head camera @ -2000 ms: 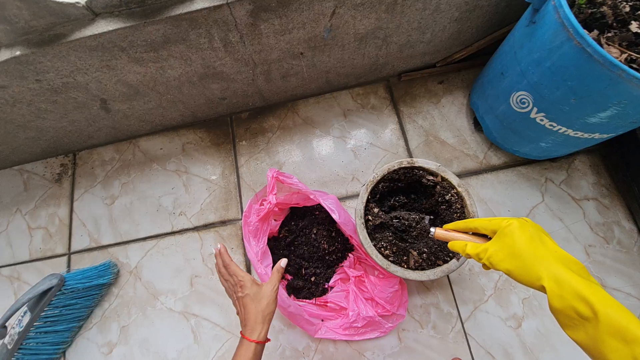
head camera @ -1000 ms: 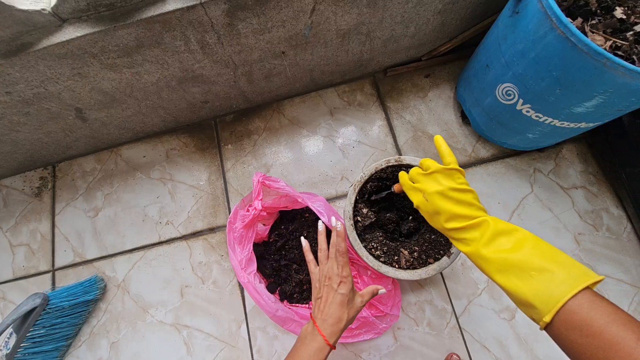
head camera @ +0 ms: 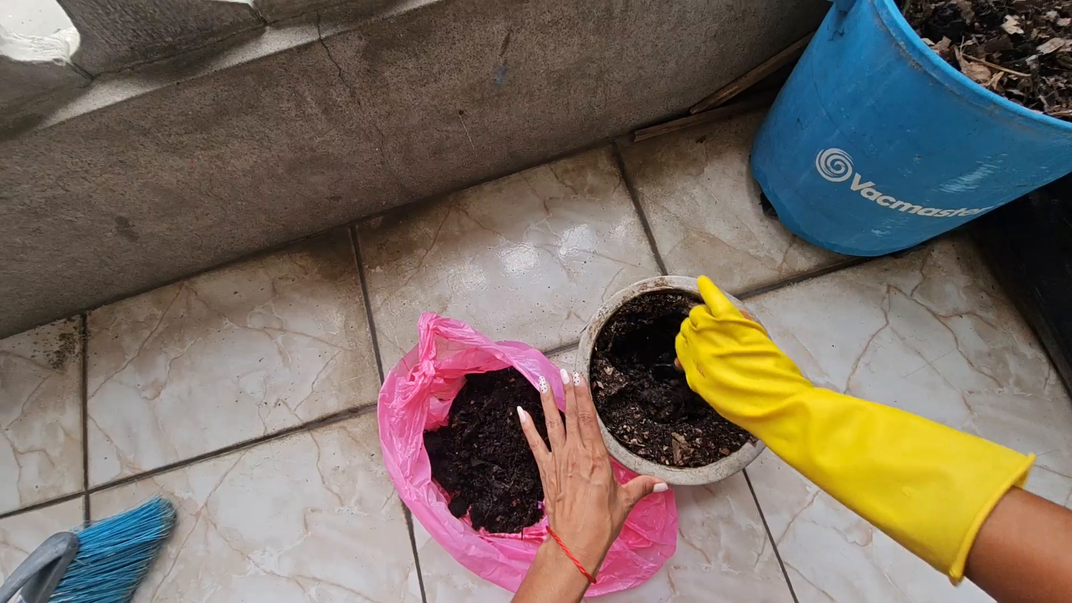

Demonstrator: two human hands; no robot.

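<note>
A round grey plant pot (head camera: 599, 335) with dark soil (head camera: 670, 427) in it stands on the tiled floor. My right hand (head camera: 729, 360), in a long yellow rubber glove, is closed over the pot's right side. Only a sliver of the tool's wooden handle shows at its fingers; the rest of the tool is hidden. Left of the pot lies a pink plastic bag (head camera: 402, 419), its mouth wide, with dark soil (head camera: 486, 452) inside. My bare left hand (head camera: 582, 469), fingers spread, is over the bag's right part, its fingertips near the pot's rim, holding nothing.
A blue Vacmaster bucket (head camera: 888, 142) with soil and dry leaves stands at the upper right. A blue-bristled broom (head camera: 113, 548) lies at the lower left. A low concrete wall (head camera: 293, 151) runs along the back, with wooden strips (head camera: 703, 117) at its foot.
My left hand has moved right, from the bag's left side to between the bag and the pot. My right hand has moved from the pot's right edge to over the soil, where the wooden handle is now mostly hidden.
</note>
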